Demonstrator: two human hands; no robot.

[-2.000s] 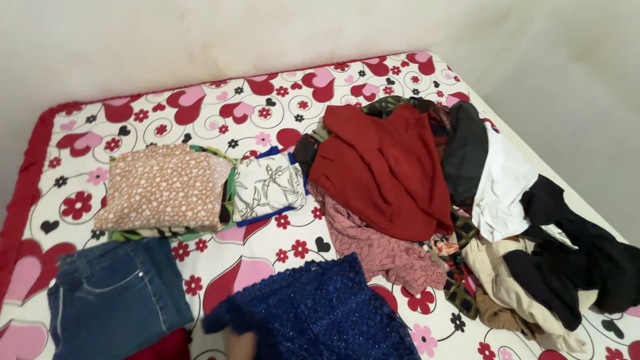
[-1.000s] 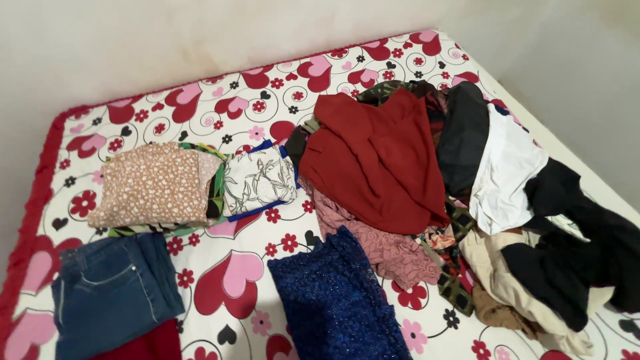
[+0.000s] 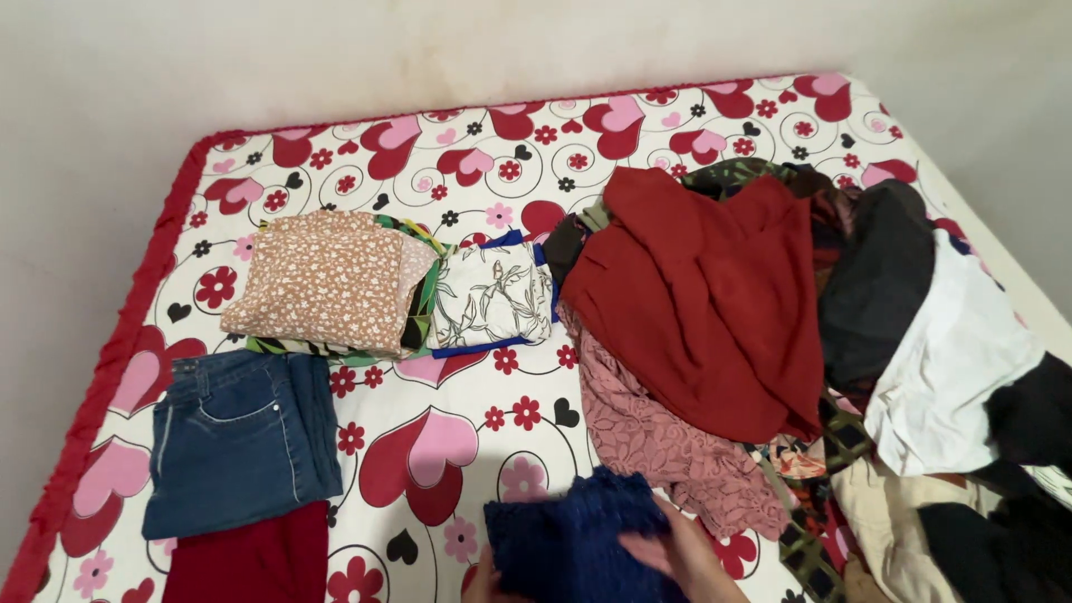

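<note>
At the bottom centre lies a navy blue sparkly lace garment, bunched into a compact shape. My left hand touches its lower left edge, mostly cut off by the frame. On its right side rests my right hand, fingers spread over the cloth; whether they pinch it is unclear. Just above and to the right is a dusty pink lace garment, partly beneath a dark red garment. Folded blue jeans lie to the left, over a crimson folded cloth.
A folded tan floral garment tops a stack on the heart-patterned bedsheet. Beside it is a folded white leaf-print garment. White, black and beige clothes are heaped at right. Walls border the bed.
The navy garment lay spread longer one second ago and is now more compact. Both hands have come into view on it; one second ago neither showed. The other clothes stay in place.
</note>
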